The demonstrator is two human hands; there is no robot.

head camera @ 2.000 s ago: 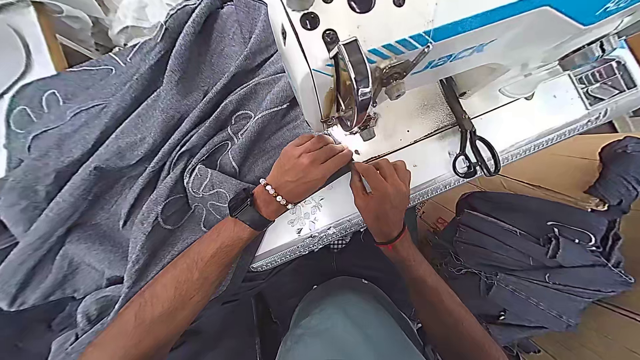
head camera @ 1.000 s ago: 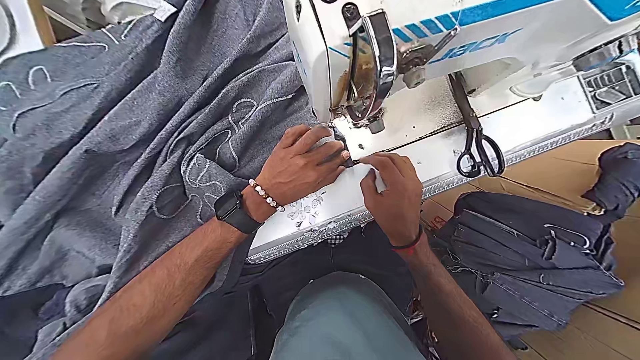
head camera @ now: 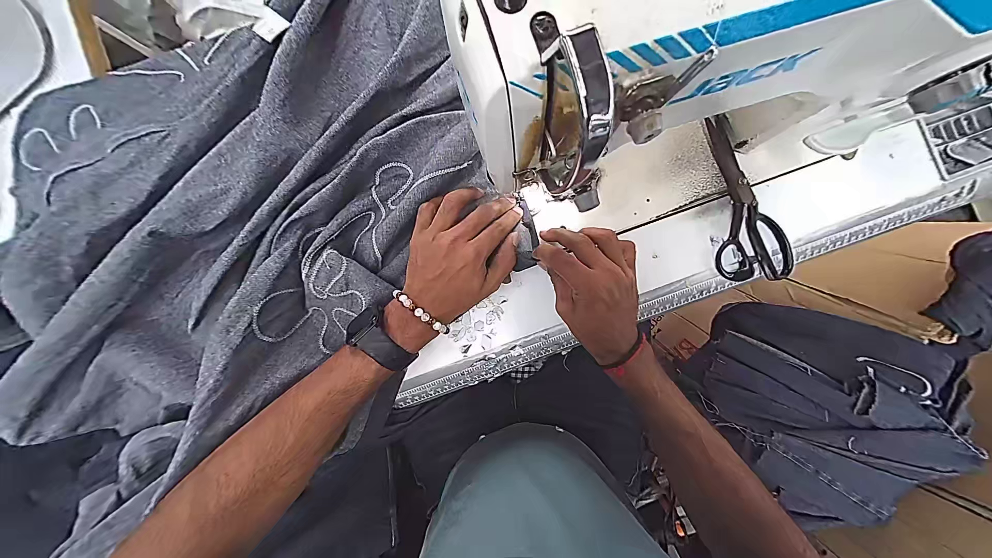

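Grey fabric with pale corded loops (head camera: pixel 225 155) spreads over the left side, and its edge runs under the needle area of a white and blue Jack sewing machine (head camera: pixel 744 70). My left hand (head camera: pixel 461 252) lies palm down on that fabric, its fingertips beside the lit presser foot area. Just right of it, my right hand (head camera: pixel 593 283) pinches the fabric's dark edge between thumb and fingers. The needle itself cannot be made out behind the metal guard (head camera: pixel 590 101).
Black-handled scissors (head camera: pixel 753 240) lie on the machine bed to the right. A measuring tape strip (head camera: pixel 845 240) follows the table's front edge. Dark cut garments (head camera: pixel 829 403) rest on cardboard (head camera: pixel 876 271) at the lower right. A white container (head camera: pixel 39 54) stands at the upper left.
Both hands stay near the needle area. My right hand has shifted slightly on the fabric edge, its fingers now more bent.
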